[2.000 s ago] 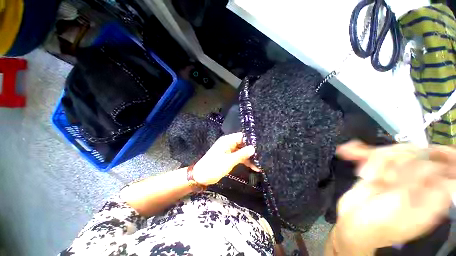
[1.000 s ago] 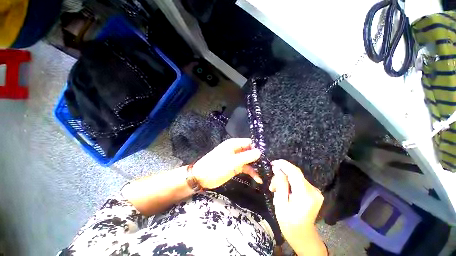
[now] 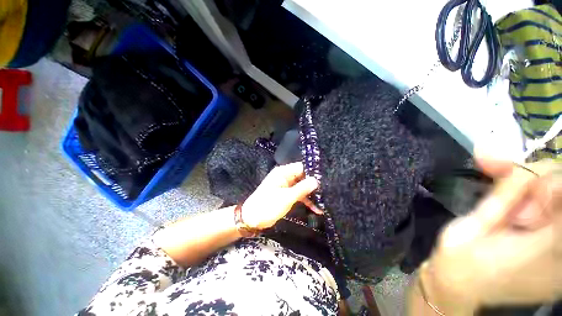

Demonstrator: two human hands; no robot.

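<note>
The dark flecked woollen jacket (image 3: 370, 166) lies bunched on the lap. The braid trim (image 3: 310, 145), black with white and purplish flecks, runs along its left edge. My left hand (image 3: 280, 200) pinches the trimmed edge between thumb and fingers. My right hand (image 3: 499, 234) is blurred and large at the right, raised away from the cloth. A thin dark line shows at its fingertips; whether it is a needle or thread I cannot tell.
A white table (image 3: 370, 46) holds black-handled scissors (image 3: 467, 46) and a yellow-green striped garment (image 3: 535, 74). A trim end (image 3: 408, 97) hangs over its edge. A blue basket (image 3: 138, 200) with black garments stands at left. A red stool (image 3: 13, 102) and a person's yellow clothing (image 3: 11, 28) show at far left.
My right hand has swung from the trim out to the right and towards the camera. My left hand keeps its hold on the trimmed edge. The view has shifted slightly.
</note>
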